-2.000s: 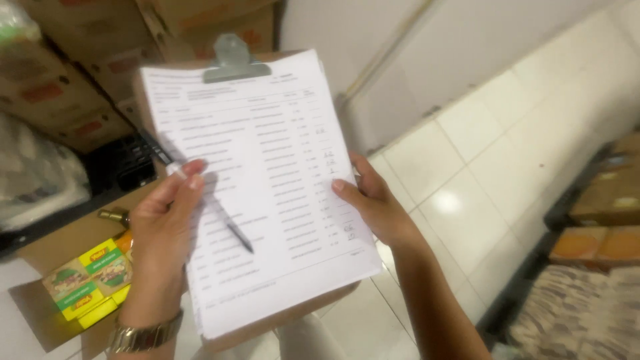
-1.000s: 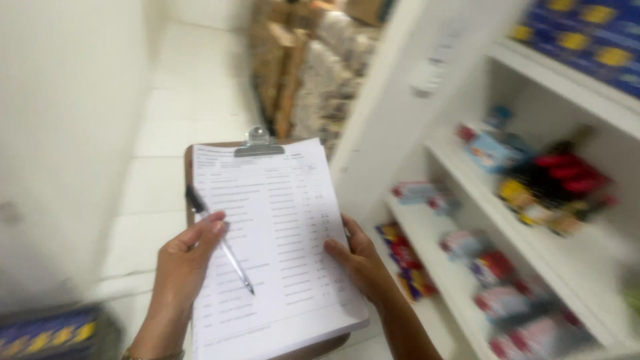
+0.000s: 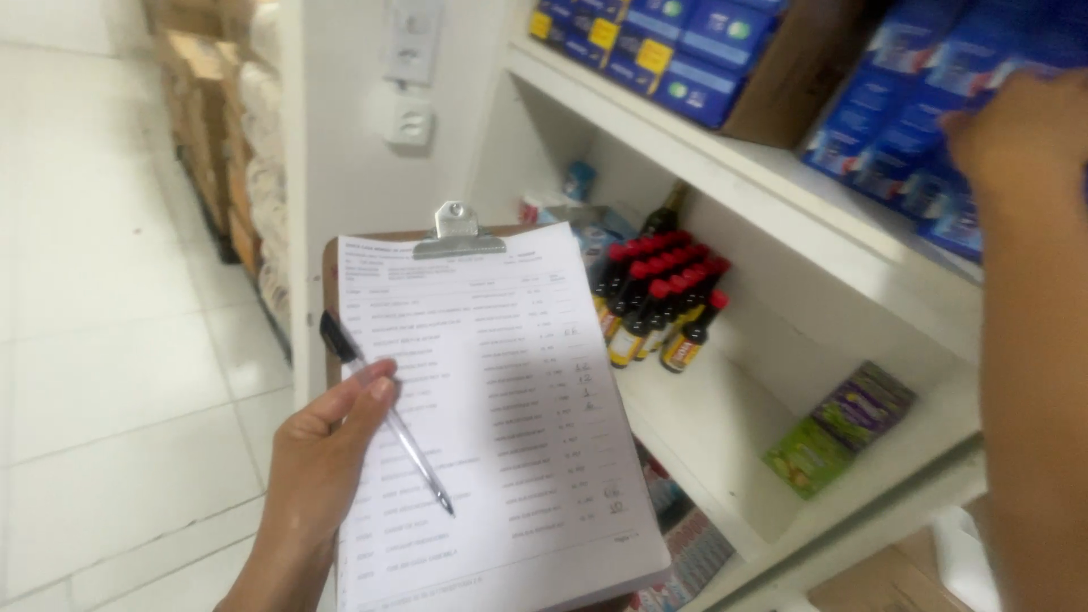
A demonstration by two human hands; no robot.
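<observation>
My left hand grips the left edge of a clipboard and pinches a capped ballpoint pen between thumb and fingertips; the pen lies slantwise over the paper. Printed sheets with some handwritten figures sit under the metal clip. At the upper right my right hand is raised over stacked blue boxes on the upper shelf, blurred, with fingers partly cut by the frame; whether it touches a box cannot be told. Small dark bottles with red caps stand on the shelf below, behind the clipboard.
The white shelving fills the right side. Blue and yellow boxes and a cardboard box stand on top. Green and purple packets lie lower down. Power outlets are on the white panel; stacked goods line the tiled floor.
My right hand has let go of the clipboard's right edge and moved up to the right, over the blue boxes. My left hand still holds clipboard and pen. The view has swung to the shelves.
</observation>
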